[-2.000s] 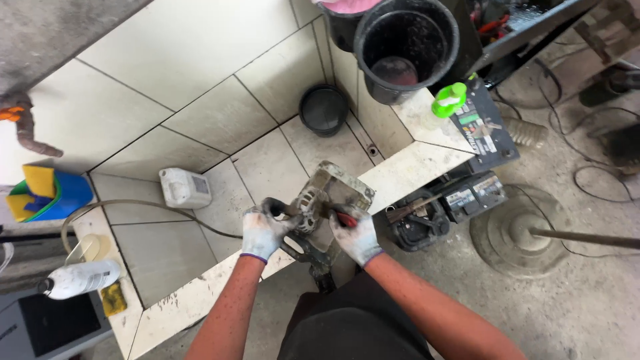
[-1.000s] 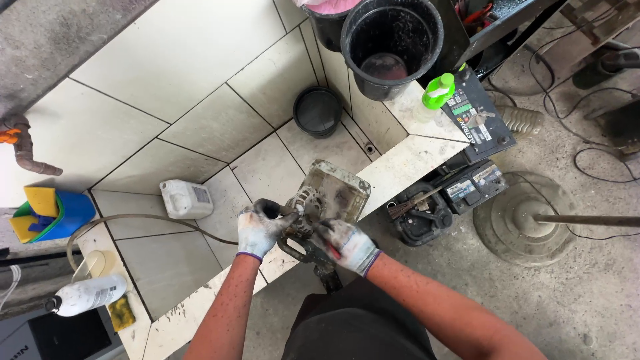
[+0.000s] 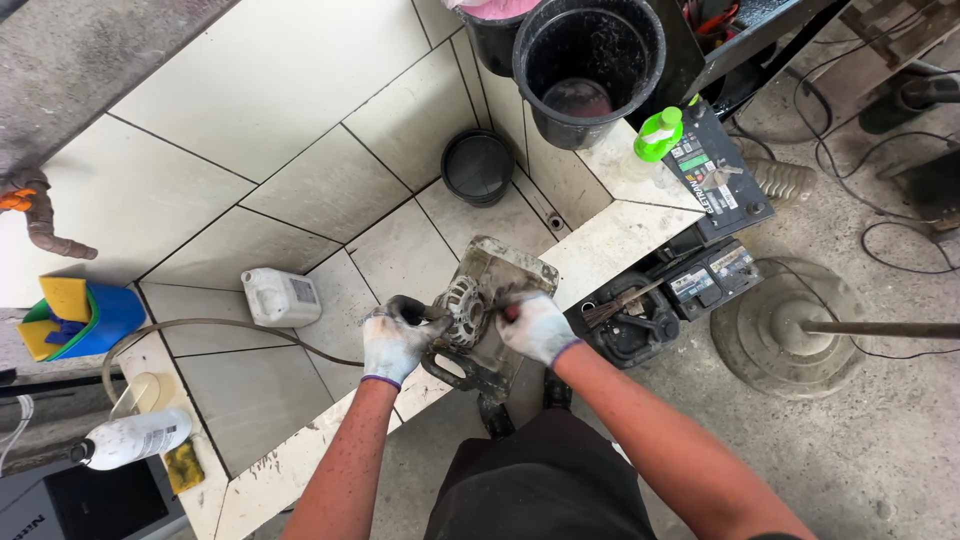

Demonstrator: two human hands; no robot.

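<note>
A round slotted metal housing, like an alternator end cover, is held up over a dirty cut plastic jug at the front ledge of the tiled basin. My left hand, in a white and dark work glove, grips the cover's left side. My right hand, gloved the same way, is closed around a small red-handled tool at the cover's right side; the tool's working end is blurred. The jug's dark handle shows below the cover.
In the tiled basin stand a white jug and a black tub. A hose crosses it. A black bucket and green-topped bottle stand on the right ledge, a white bottle on the left. Car batteries lie right.
My right hand moves about at the right side of the cover and its red-handled tool shows again. My left hand stays at the cover's left side.
</note>
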